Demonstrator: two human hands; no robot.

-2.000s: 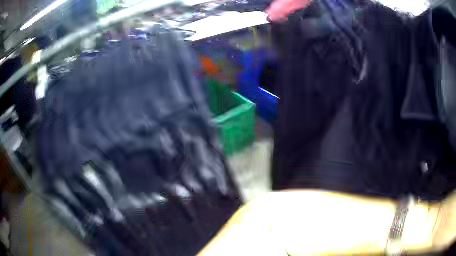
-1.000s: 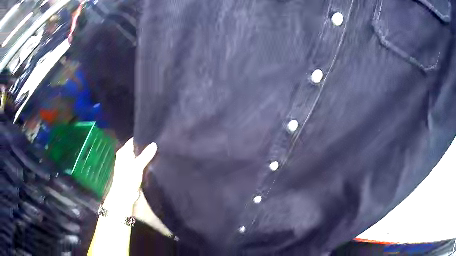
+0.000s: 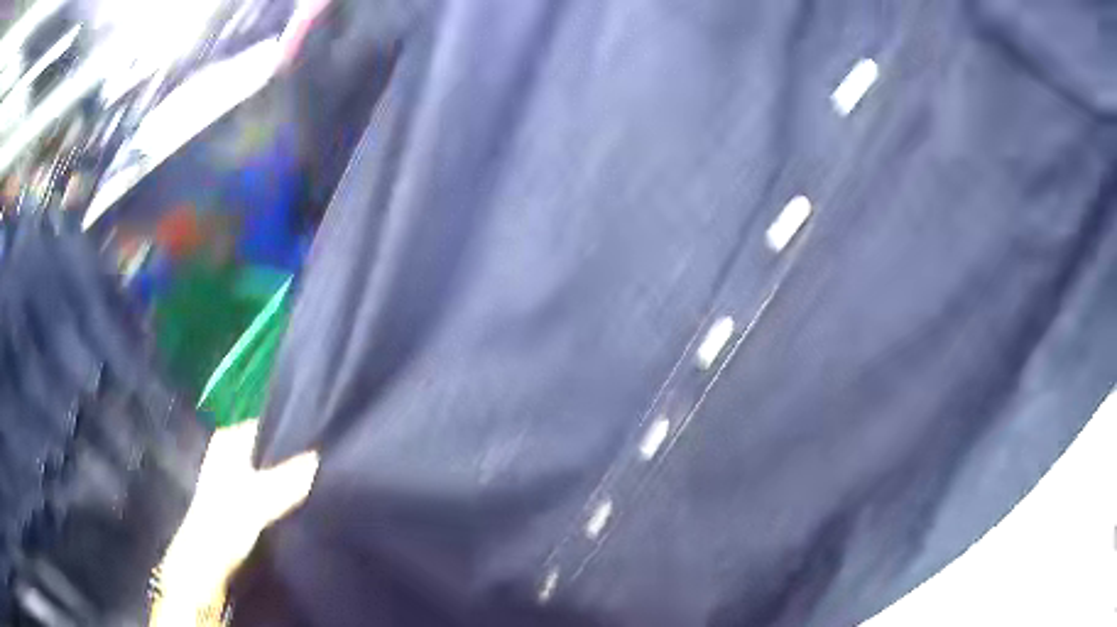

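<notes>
A dark denim garment [image 3: 551, 270] fills the middle and right of the view, blurred by motion. Several white buttons run in a slanting row down its front placket, with pale stitching beside them. Part of a pocket shows at the top right. My left hand [image 3: 245, 502] is at the lower left, overexposed, and is closed on the garment's left edge between thumb and fingers. The fingers behind the cloth are hidden. My right hand is not in view.
A green crate [image 3: 251, 367] stands behind the garment at the left, with blurred blue and orange things above it. Dark hanging garments [image 3: 74, 367] are at the far left. A bright white table surface [image 3: 1029, 539] shows at the lower right.
Since one second ago my left hand has moved down and left with the garment's edge. The button row has shifted slightly and blurred. Two seconds ago this garment's buttoned front was not in view.
</notes>
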